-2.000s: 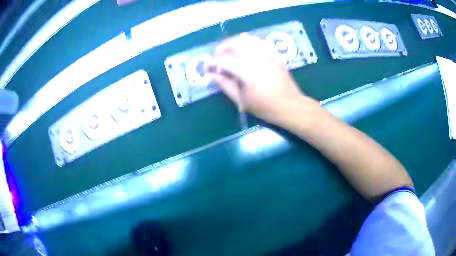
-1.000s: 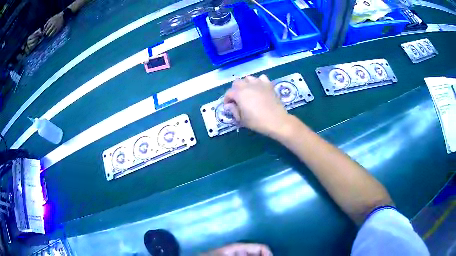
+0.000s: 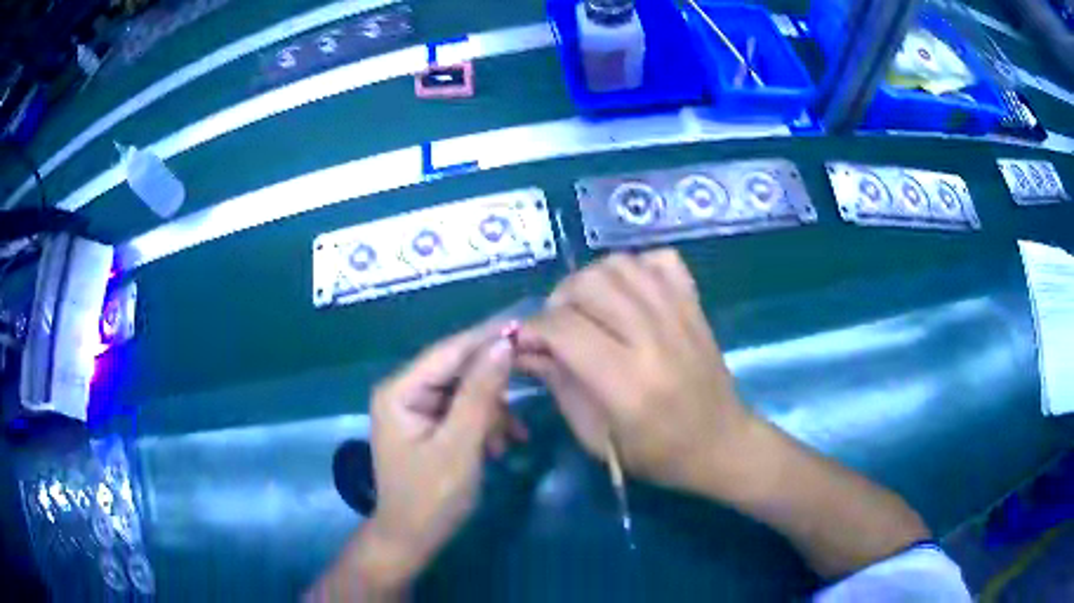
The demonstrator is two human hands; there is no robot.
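Observation:
My left hand (image 3: pixel 436 430) and my right hand (image 3: pixel 648 365) meet above the bench's near part. Their fingertips pinch a small piece with a reddish glint, mostly hidden and blurred. My right hand also holds a thin brush-like tool (image 3: pixel 618 485), its narrow end pointing down towards me. Behind the hands lie a pale fixture plate (image 3: pixel 336 283) at left and a darker fixture plate (image 3: pixel 607 230) at centre, each with three round units. The leftmost unit (image 3: pixel 637 204) on the darker plate shows a dark ring.
More plates (image 3: pixel 963 216) lie to the right, with paper sheets (image 3: pixel 1054 324) nearer. Blue bins (image 3: pixel 754 100) and a metal post stand behind. A squeeze bottle (image 3: pixel 153 183), a purple-glowing box (image 3: pixel 71 324) and a blister tray (image 3: pixel 88 512) are left. A black pad (image 3: pixel 353 475) lies beside my left hand.
My right hand has left the plate and come back towards me. My left hand has risen from the lower edge to meet it. The view has shifted, so the plates sit differently.

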